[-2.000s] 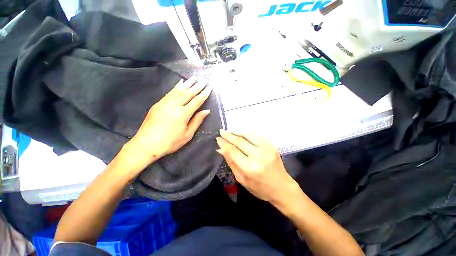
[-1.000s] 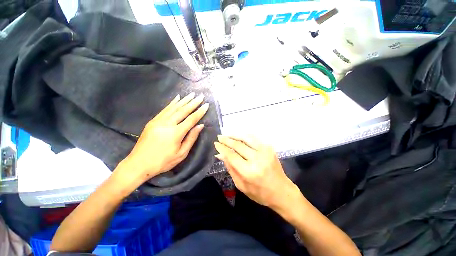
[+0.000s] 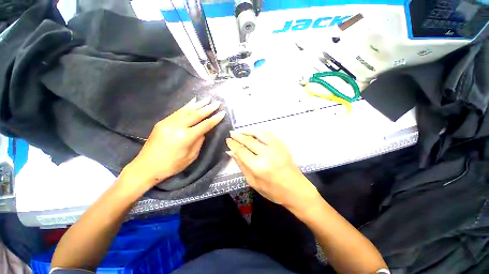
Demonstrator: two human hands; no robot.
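The dark grey garment [image 3: 107,80] lies bunched on the white table left of the needle, its right edge running up under the presser foot [image 3: 219,76]. My left hand [image 3: 174,142] lies flat on the cloth below the needle, fingers spread toward it. My right hand [image 3: 265,163] pinches the cloth's right edge between thumb and fingers, nearer my lap. The white sewing machine head [image 3: 289,45] with "JACK" lettering stands behind. The needle tip is lost in glare.
Scissors with green and yellow loops [image 3: 335,87] and black snips [image 3: 339,67] lie right of the needle. A dark garment heap [image 3: 429,203] is at the right. A control panel [image 3: 442,18] is top right. A blue crate [image 3: 139,246] is below the table.
The cloth has moved up toward the needle, and its lower curved edge has drawn back, showing more of the table's ruler edge. Both hands stay on the cloth, the right slightly higher.
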